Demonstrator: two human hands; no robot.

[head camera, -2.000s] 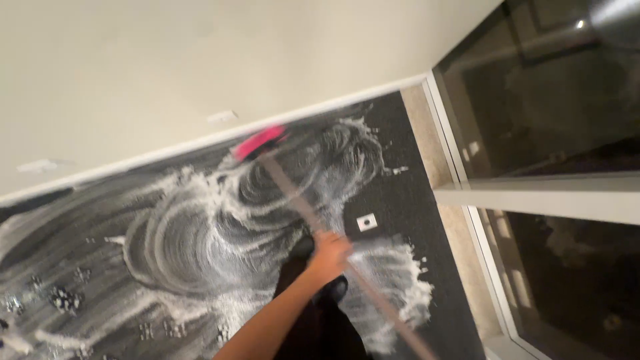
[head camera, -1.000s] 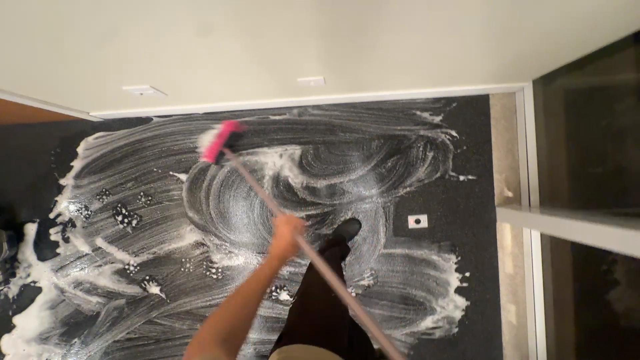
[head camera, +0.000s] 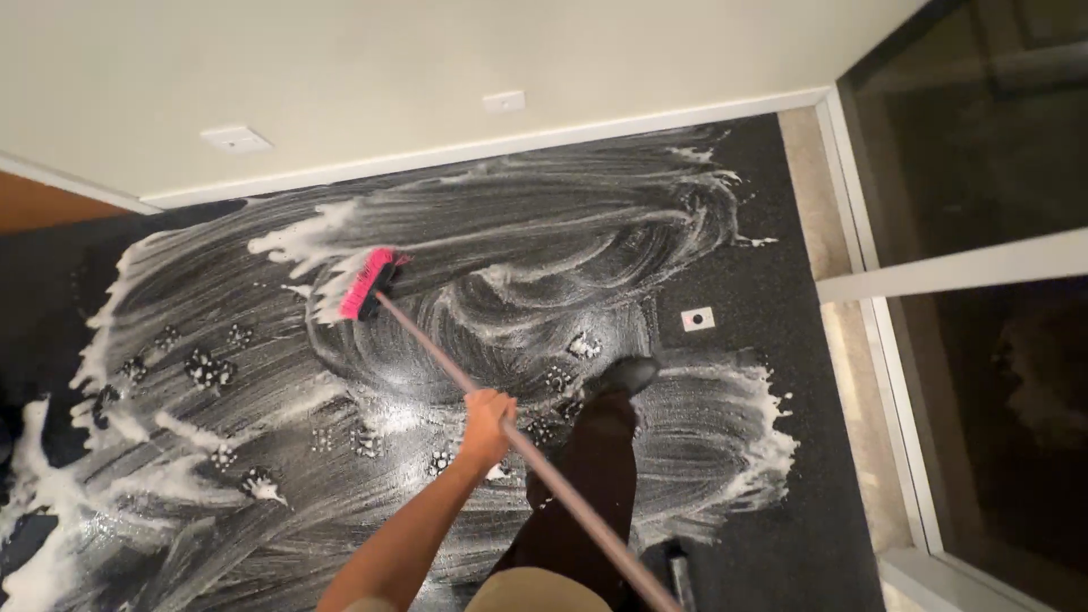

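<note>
My left hand (head camera: 489, 422) is wrapped around the middle of a long pinkish pole (head camera: 565, 491). At the pole's far end is a broom head with pink bristles (head camera: 365, 283) and a dark block, resting on the dark floor among white suds. The pole runs down to the bottom edge, right of my legs. My right hand is out of view. White foam (head camera: 310, 236) lies in swirled streaks over the floor, with a thick patch beside the bristles. My dark shoe (head camera: 629, 374) stands on the sudsy floor.
A pale wall with a white skirting board (head camera: 476, 149) bounds the floor ahead, with two white wall plates (head camera: 237, 139). A floor outlet plate (head camera: 698, 320) lies right of my shoe. Glass panels in a white frame (head camera: 960, 265) are at the right. A dark cylindrical object (head camera: 680, 578) is near the bottom.
The broom head has moved away from beside the skirting board onto the foam nearer me. My left hand stays on the pole. The view has turned and shifted.
</note>
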